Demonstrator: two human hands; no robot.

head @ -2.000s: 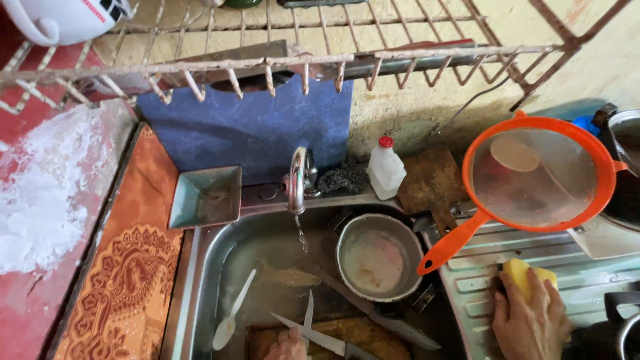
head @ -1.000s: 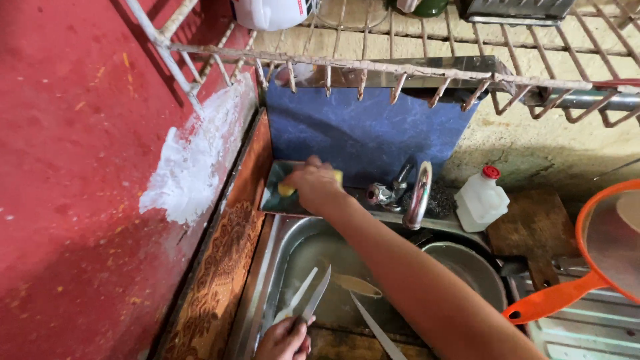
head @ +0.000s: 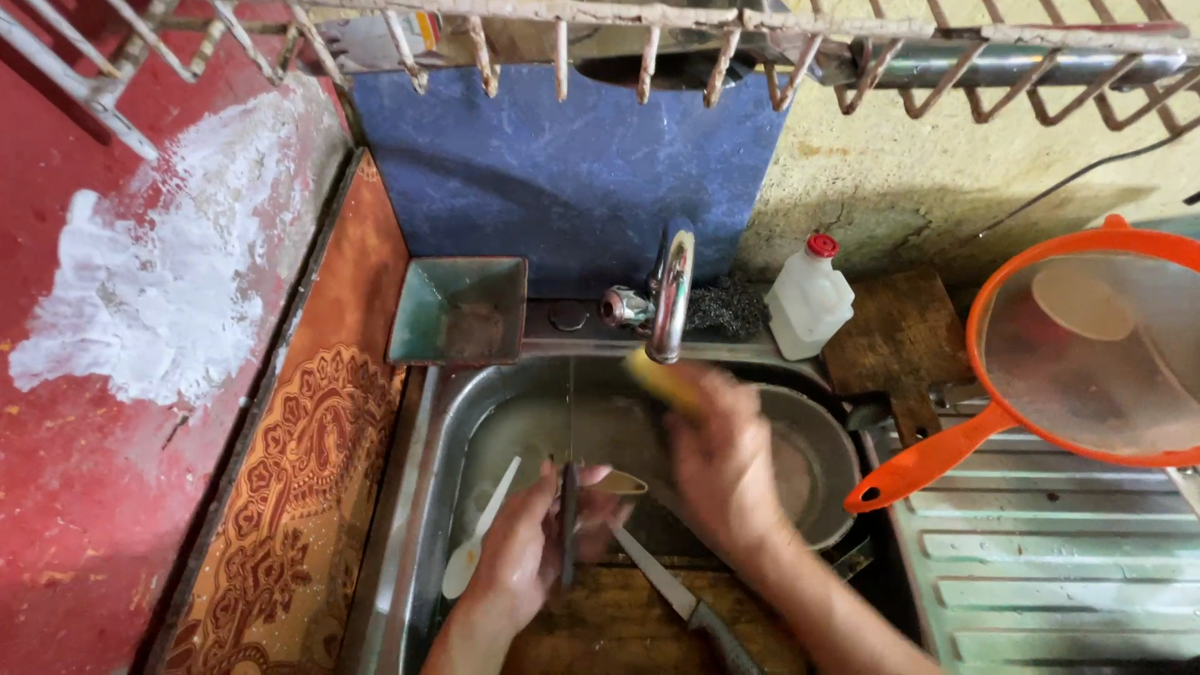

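Over the sink basin (head: 436, 469), my left hand (head: 525, 534) grips a knife (head: 568, 525) by its dark handle, the thin blade pointing up. My right hand (head: 722, 450), blurred, holds a yellow sponge (head: 664, 382) just below the faucet spout (head: 673, 300). A white plastic spoon (head: 461, 567) lies left of my left hand. Another knife (head: 661, 577) rests across a wooden board (head: 600, 628) in the basin. A wooden utensil (head: 621, 483) shows partly behind my left hand. The metal pan (head: 811, 459) sits in the basin, partly hidden by my right hand and forearm.
A green square dish (head: 459, 314) stands at the sink's back left corner. Behind the sink are a black scouring pad (head: 727, 307), a red-capped plastic bottle (head: 811, 300) and a cutting board (head: 895, 333). An orange strainer (head: 994, 422) lies over the ribbed drainboard (head: 1041, 544). A wire rack (head: 562, 56) hangs above.
My right hand with the sponge was on the drainboard two seconds ago, then at the green dish, and is now over the sink. My left hand has raised its knife upright.
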